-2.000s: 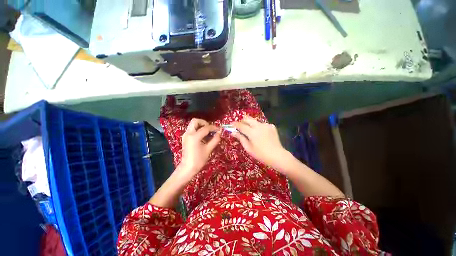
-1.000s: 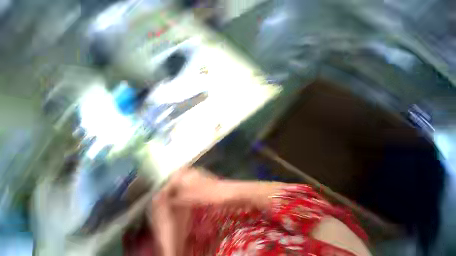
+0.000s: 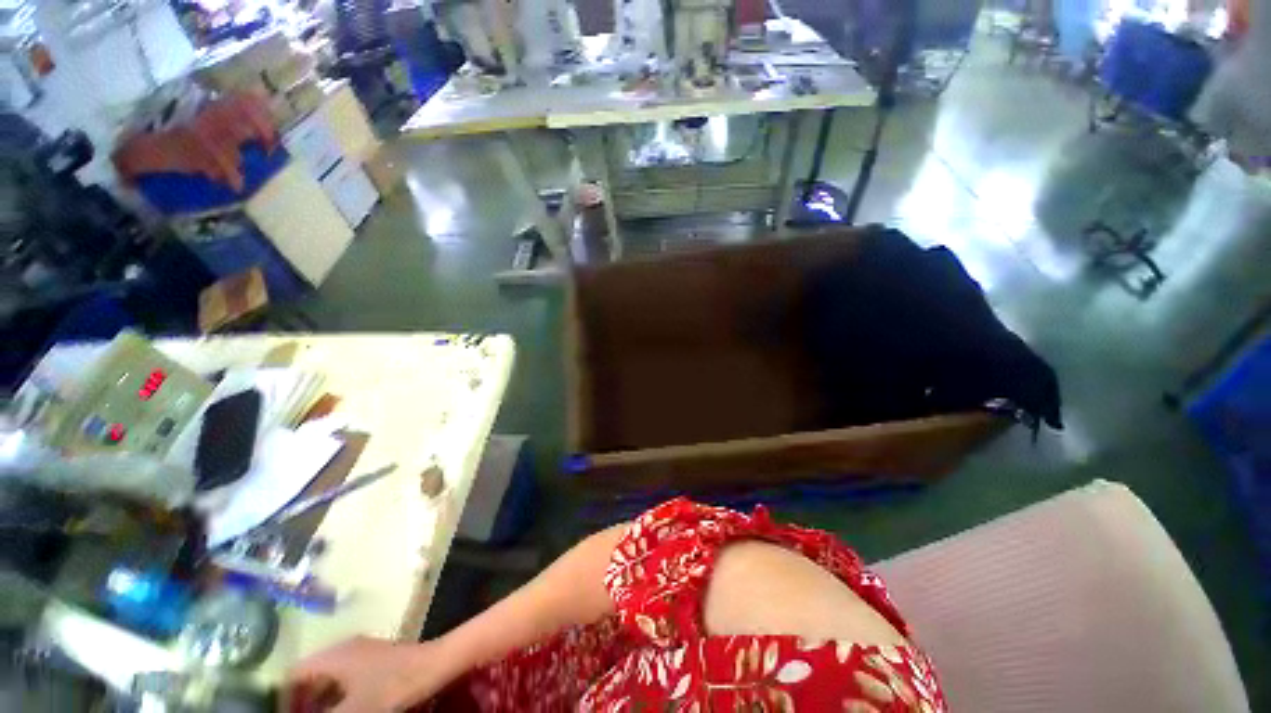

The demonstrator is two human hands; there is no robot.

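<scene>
My right hand [image 3: 365, 676] is low at the left, at the front edge of the cream table [image 3: 460, 404]. Its fingers are blurred near the bottom edge, and I cannot tell whether they hold anything. A round, clear or silvery dish [image 3: 230, 630] is just up and left of the hand, also blurred. Blue pens [image 3: 286, 585] lie beyond the dish. A slim grey blade-like tool [image 3: 349, 488] lies diagonally on a brown card. My left hand is not in view.
A control box [image 3: 126, 404] with red digits and a black phone [image 3: 227, 439] on papers are on the table. A big brown box [image 3: 697, 467] with black fabric [image 3: 920, 334] stands ahead. A pale chair [image 3: 1087, 599] is at the right. Another machine table [image 3: 558, 119] stands behind.
The view has swung far to the right, away from my lap. My right hand has left my lap and is at the table. My left hand has gone out of view.
</scene>
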